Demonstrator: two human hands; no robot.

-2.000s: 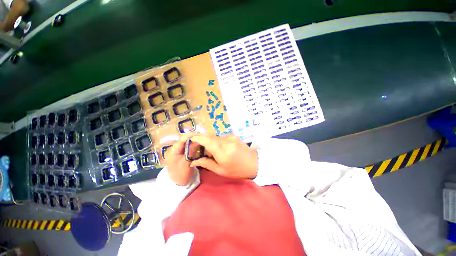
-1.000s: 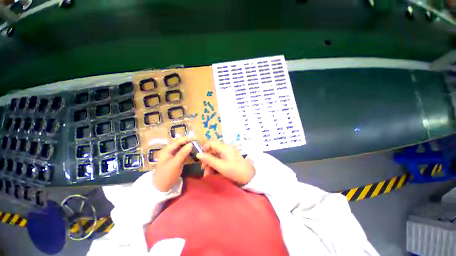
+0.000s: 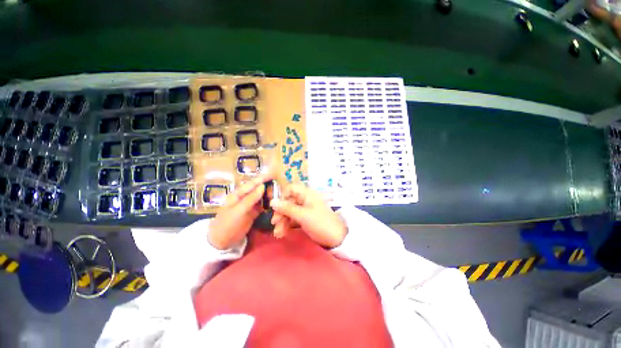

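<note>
My left hand [image 3: 235, 216] holds a small dark watch-type housing [image 3: 269, 196] upright in front of my red front. My right hand [image 3: 308, 214] has its fingertips on the right side of the same housing. The fingers hide much of it, and I cannot tell whether a strip part is in the fingers. A white sheet [image 3: 410, 156] with rows of short dark strip parts lies to the right. Loose teal-blue bits [image 3: 294, 151] lie on the tan cardboard [image 3: 284, 95]. Clear blister trays [image 3: 90, 160] with dark housings in their pockets stand to the left.
The green side bench [image 3: 490, 156] runs along a green conveyor [image 3: 272, 41] with small dark units at its upper right. A blue stool [image 3: 45, 280] is at lower left, a blue frame [image 3: 560, 246] and a grey bin [image 3: 568, 329] at lower right. Part of another person's hand [image 3: 606, 15] shows at top right.
The view has turned and shifted. The housing in my hands was tilted and now stands more upright. Both hands stay together at my chest, with the fingers slightly moved.
</note>
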